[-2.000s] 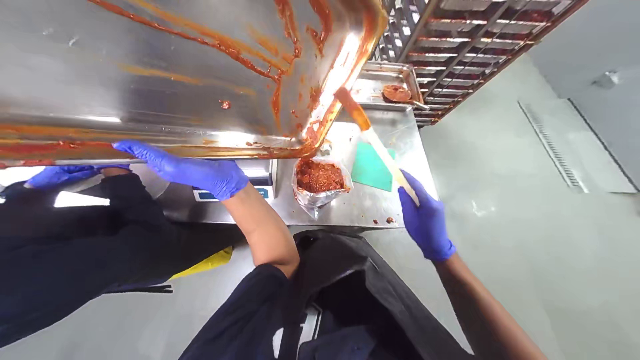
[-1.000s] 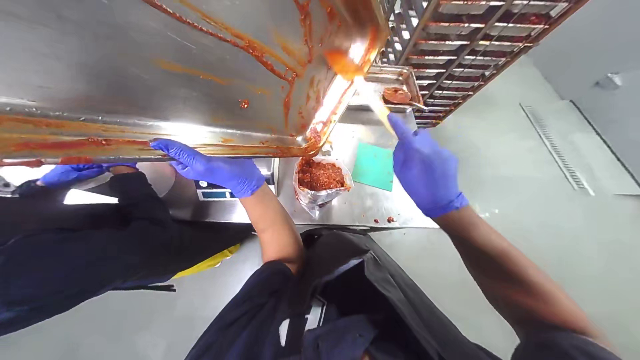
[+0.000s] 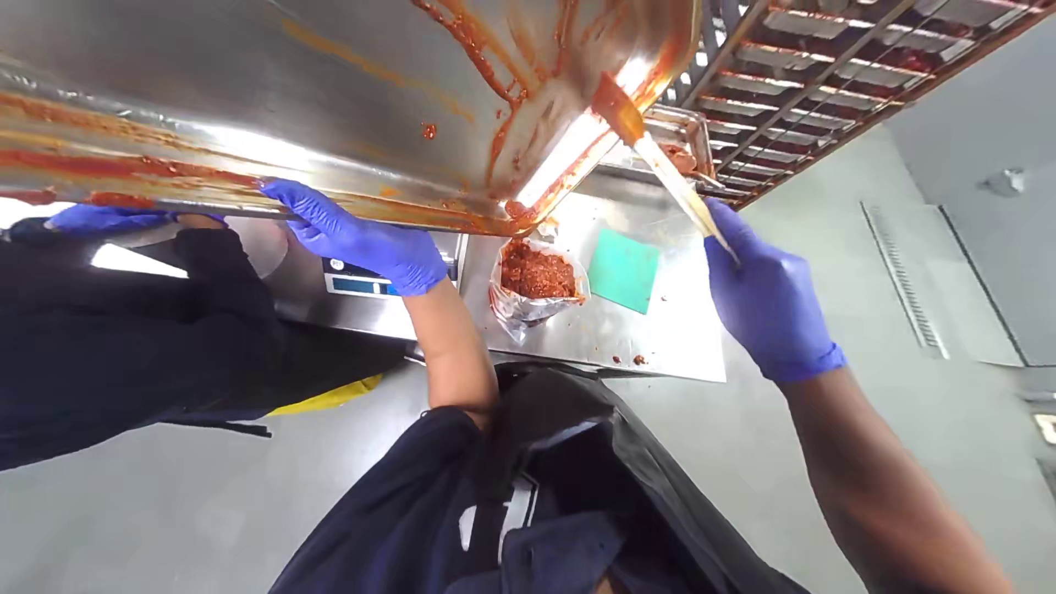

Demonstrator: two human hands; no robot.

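My left hand, in a blue glove, holds the lower rim of a large tilted steel pan streaked with red sauce. My gloved right hand is closed around the pale handle of a spatula. Its sauce-coated blade lies over the inside of the pan's right end; whether it touches the metal I cannot tell. Under the pan's corner stands a plastic-lined container filled with chunky red sauce or paste. A green square sheet lies right of it on the steel table.
A digital scale sits partly behind my left hand. A smaller steel tray with red food is beyond the green sheet, beside a sauce-stained metal rack. At the left, a co-worker's gloved hand is at the pan's rim.
My right hand first moved up with the spatula, then came slightly down and right, as the blade stayed over the pan's right end. My left hand still holds the rim.
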